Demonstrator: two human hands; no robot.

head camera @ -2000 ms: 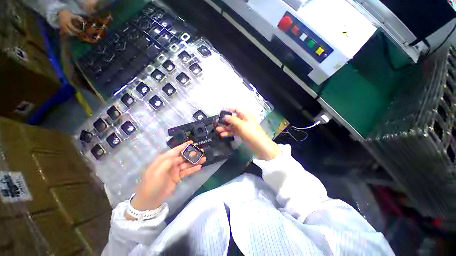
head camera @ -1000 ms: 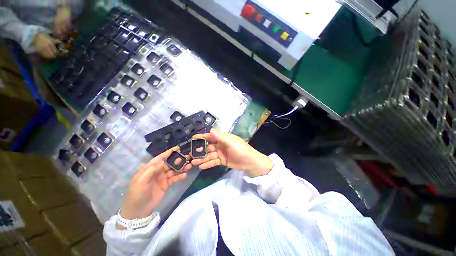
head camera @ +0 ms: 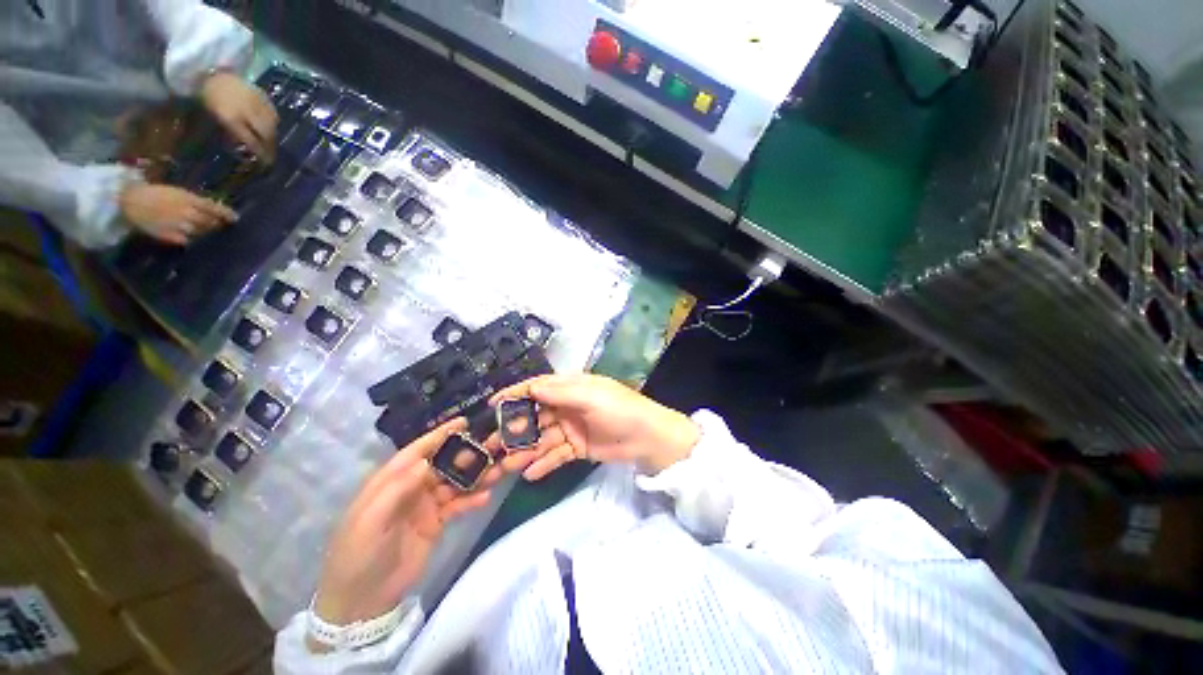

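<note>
My left hand [head camera: 389, 521] holds a dark square watch housing [head camera: 462, 462] with a shiny rim between its fingers. My right hand [head camera: 594, 422] holds another housing [head camera: 519, 423] beside it, close to the first. Both are just over the near edge of a black fixture [head camera: 462, 379] with square pockets, which lies on the clear blister tray [head camera: 310, 468]. My fingers hide part of the fixture's near side. Several spaced housings [head camera: 327, 322] sit in the tray's pockets on its left and far parts.
A co-worker's hands [head camera: 174, 212] are over dark gridded fixtures [head camera: 271, 198] at the upper left. A white machine with a control panel [head camera: 657, 75] stands beyond the green bench [head camera: 825, 198]. Stacked grey trays [head camera: 976, 284] rise at right, cartons [head camera: 119, 554] at lower left.
My right hand has moved from the fixture's right end to beside my left hand with its housing. The view has shifted. The co-worker's hands have moved over the dark fixtures.
</note>
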